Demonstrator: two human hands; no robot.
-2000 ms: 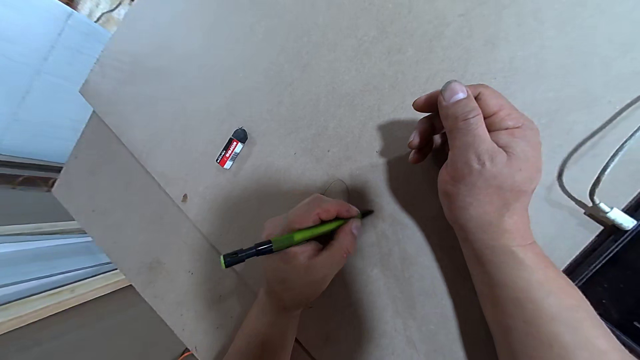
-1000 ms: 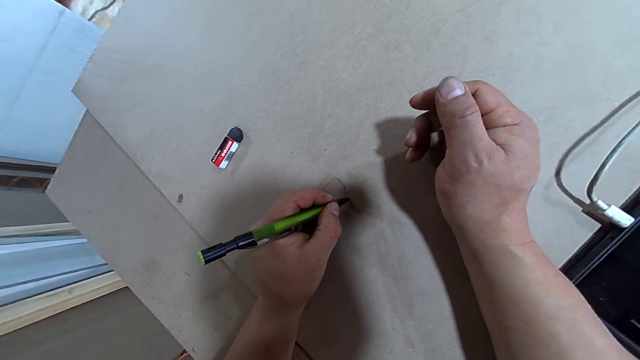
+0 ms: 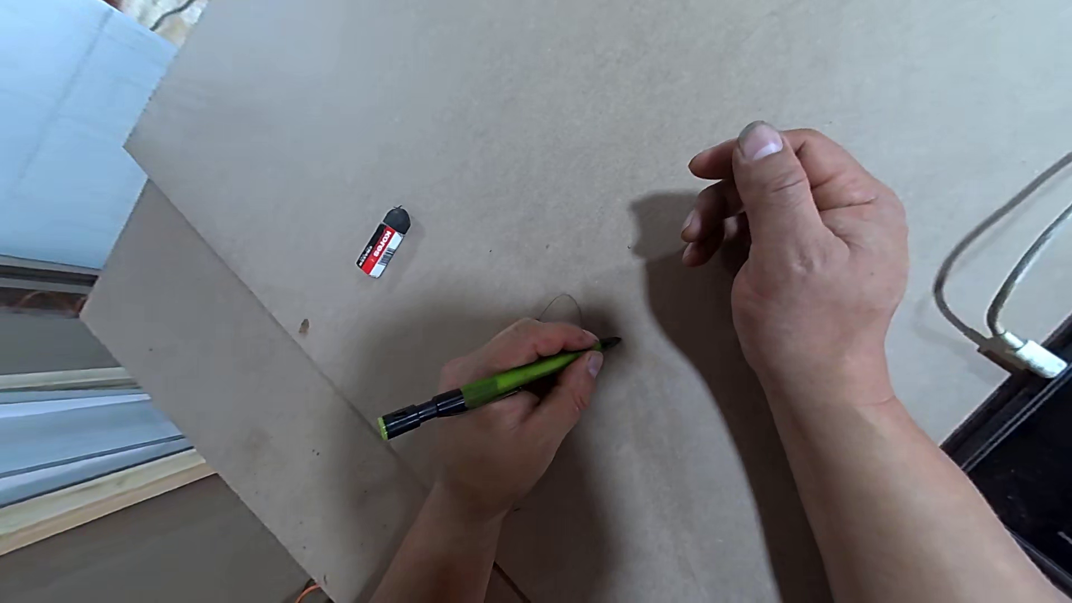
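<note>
My left hand (image 3: 519, 410) grips a green and black mechanical pencil (image 3: 511, 381), its dark tip pointing right, at or just above a brown fibreboard sheet (image 3: 519, 151). A thin curved pencil line (image 3: 563, 296) shows on the board just above my fingers and runs partly behind them. My right hand (image 3: 812, 243) is held over the board at the right with nothing in it, thumb up and fingers loosely curled apart from it. An eraser (image 3: 383, 243) in a red, black and white sleeve lies on the board, up and left of my left hand.
A white cable (image 3: 1034, 356) loops at the right beside a black case or device (image 3: 1022, 469). At the left, a second board (image 3: 226, 402) borders the sheet along a straight edge. Pale blue panels (image 3: 67, 109) and wooden strips (image 3: 109, 498) stand beyond it.
The pencil tip moved left toward the curved line, then back right with my left hand. My right hand has stayed nearly still, and the eraser has not moved on the board.
</note>
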